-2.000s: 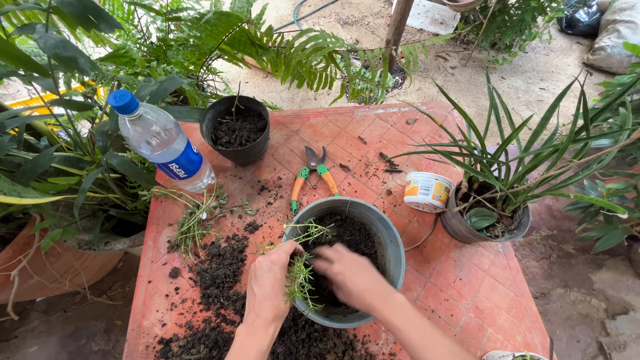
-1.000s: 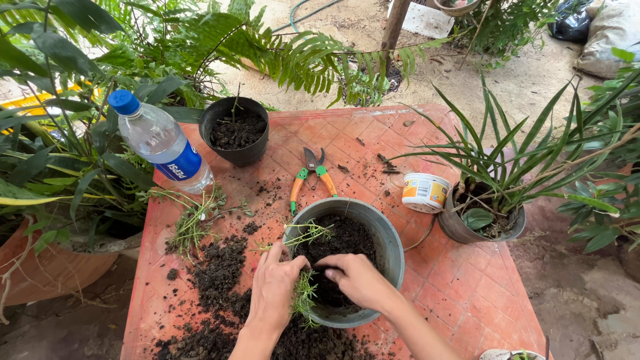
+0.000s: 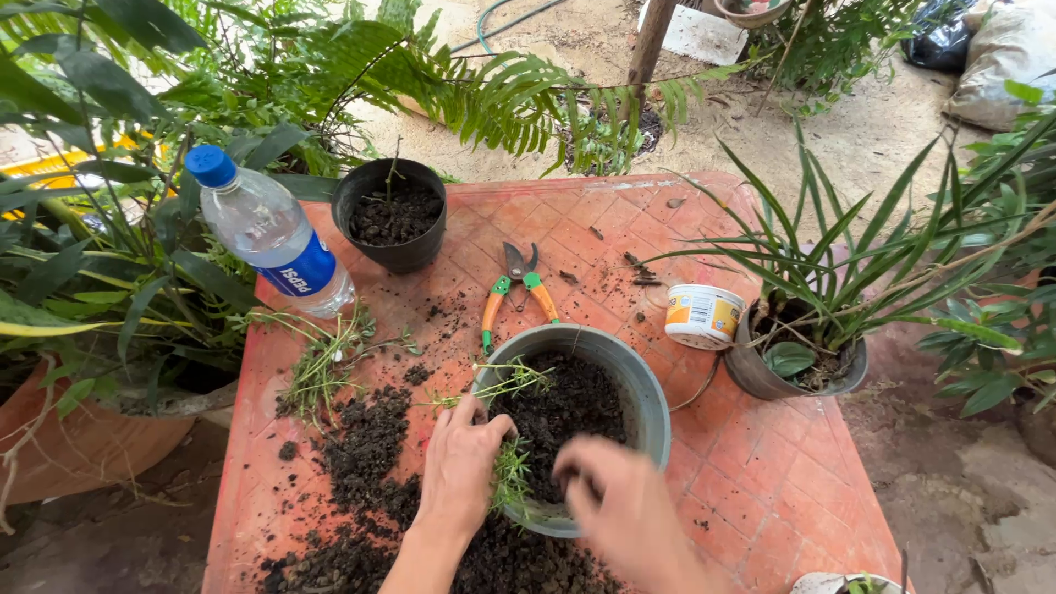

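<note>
A round grey plastic pot [image 3: 652, 412] holding dark soil [image 3: 569, 396] stands on a red table. At its left rim my left hand [image 3: 466, 454] pinches green plant cuttings [image 3: 511, 474], whose sprigs hang over the rim and into the pot. My right hand [image 3: 615, 503], blurred, hovers over the pot's lower right side with its fingers curled; whether soil is in them cannot be told. Just behind the pot lie pruning shears [image 3: 517, 293] with orange and green handles, blades apart. More cut sprigs [image 3: 326, 363] lie to the left, beside loose soil [image 3: 363, 450] heaped on the table.
A Pepsi bottle [image 3: 276, 239] and a black pot with a stem in soil [image 3: 392, 219] stand at the back left of the table [image 3: 767, 487]. To the right are a white and yellow plastic tub [image 3: 704, 317] and a potted long-leaved plant [image 3: 800, 355]. Large plants crowd the left edge.
My right hand was down at the soil close to my left hand one second ago; it has since moved right, away from it. My left hand stays at the left rim with the cuttings.
</note>
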